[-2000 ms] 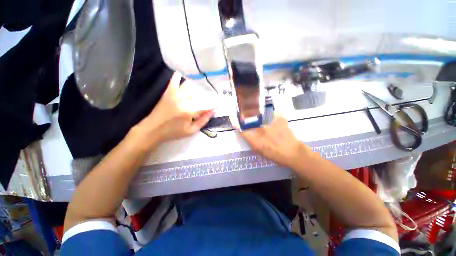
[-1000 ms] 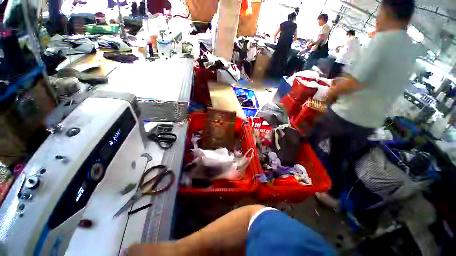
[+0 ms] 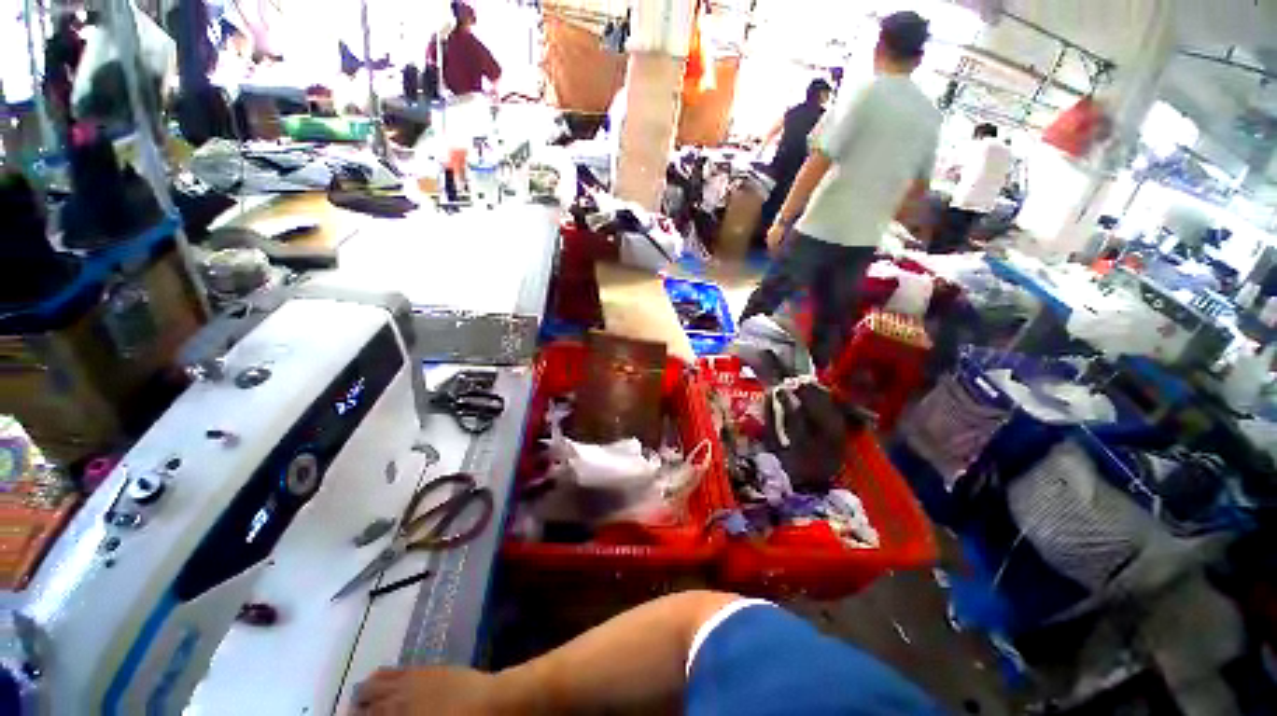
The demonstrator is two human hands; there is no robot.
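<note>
The white industrial sewing machine (image 3: pixel 266 462) with its black control panel stands at the left. My right hand (image 3: pixel 420 691) lies low at the bottom edge over the table's front part, partly cut off; its fingers and anything under them cannot be made out. Open fabric shears (image 3: pixel 445 512) with dark loop handles lie on the table right of the machine. A thin dark stick (image 3: pixel 401 583) lies beside them. A small dark red piece (image 3: pixel 258 614) is on the bed. My left hand, the needle and the cloth being sewn are out of view.
Red plastic crates (image 3: pixel 616 553) with scraps and a clear bag stand against the table's right side. Black snips (image 3: pixel 471 400) lie beyond the shears. A person (image 3: pixel 868 154) in a light shirt is in the aisle. Fabric bundles (image 3: pixel 1085 511) heap at the right. Other people are farther back.
The view first swung from the needle area to the right side, taking my left hand out of view. The person in the aisle has since moved farther away. My right hand stays low.
</note>
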